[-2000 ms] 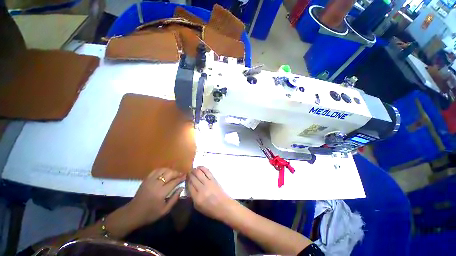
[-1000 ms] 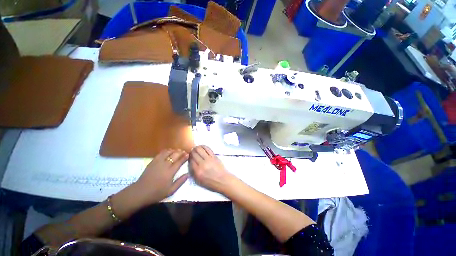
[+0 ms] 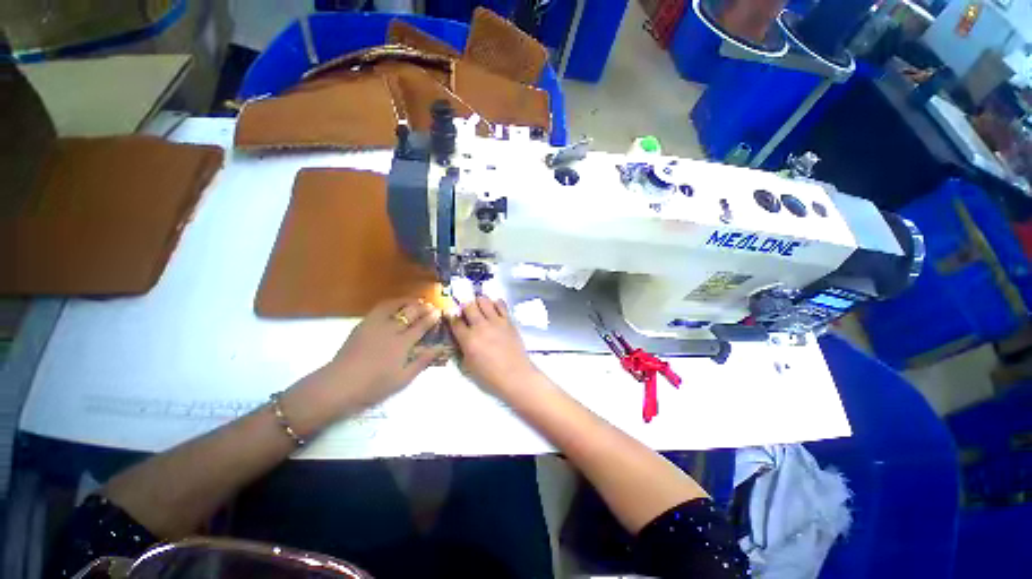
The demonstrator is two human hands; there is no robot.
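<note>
A brown panel [image 3: 328, 243] lies flat on the white table, its right edge under the head of the sewing machine [image 3: 634, 215]. My left hand [image 3: 390, 345] rests on the panel's near right corner, fingertips close to the lit needle area. My right hand [image 3: 489, 339] is beside it, fingertips at the panel's right edge near the needle. What the fingertips pinch is too small to tell. A white label [image 3: 530, 312] lies on the machine bed right of the needle. Red-handled snips [image 3: 647, 368] lie further right.
Stacked brown panels [image 3: 108, 215] lie at the left by a carton [image 3: 108, 91]. A blue bin [image 3: 272, 57] behind the machine holds sewn panels [image 3: 323, 107]. A grey-white cloth [image 3: 792, 509] hangs in a blue bin [image 3: 894, 452] at right.
The panel has moved away from me along the machine head. Both hands have moved forward with it, and their fingertips are now close to the needle.
</note>
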